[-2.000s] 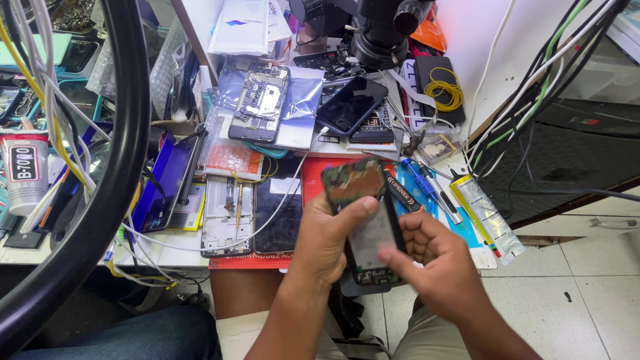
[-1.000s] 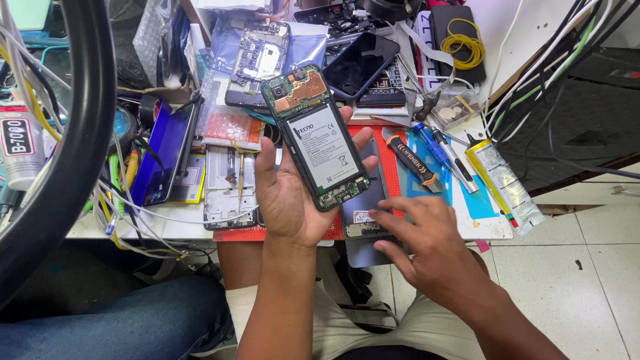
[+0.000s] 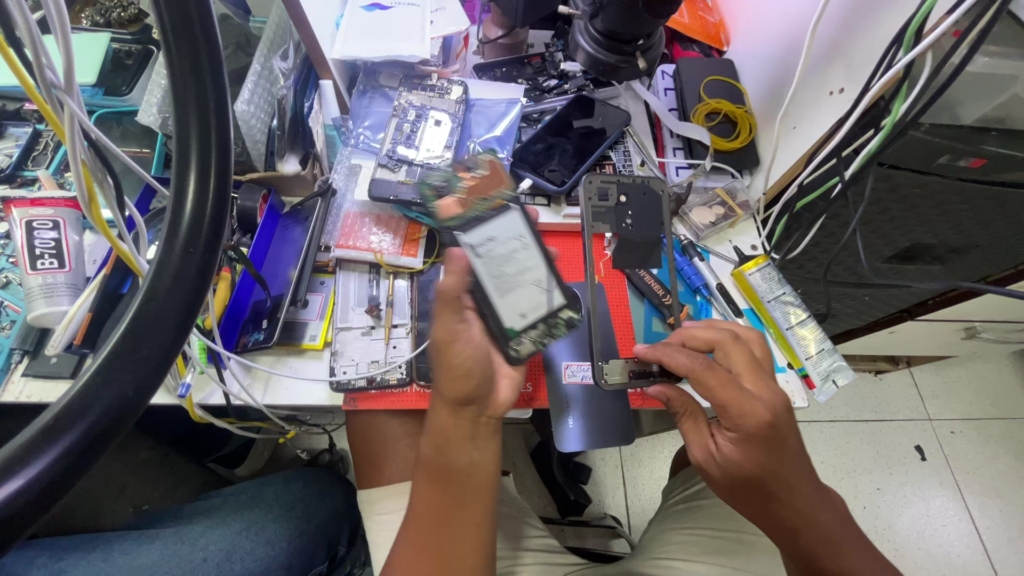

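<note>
My left hand (image 3: 476,344) holds an opened smartphone (image 3: 516,268), tilted, its battery and circuit boards facing up and slightly blurred. Between the thumb and fingers of my right hand (image 3: 720,384) is the lower end of a dark phone mid-frame (image 3: 632,280), held upright with its large opening in view. Behind and below that frame, a dark phone back cover (image 3: 590,416) bearing a small written sticker lies on the red perforated mat (image 3: 552,392) and juts over the table's front edge. An orange and black opener tool (image 3: 652,292) lies partly behind the frame.
A phone chassis (image 3: 368,320) with a thin screwdriver lies left of my left hand. Behind are an opened phone (image 3: 420,136), a black phone (image 3: 570,144) and a microscope (image 3: 620,40). A glue tube (image 3: 792,328) lies at right. A black ring (image 3: 192,200) crosses the left; a person's jeans-clad leg (image 3: 200,520) is below.
My right hand has lifted the mid-frame, which is now apart from the opened phone. One second ago that hand was over the back cover. The opened phone stays in my left hand.
</note>
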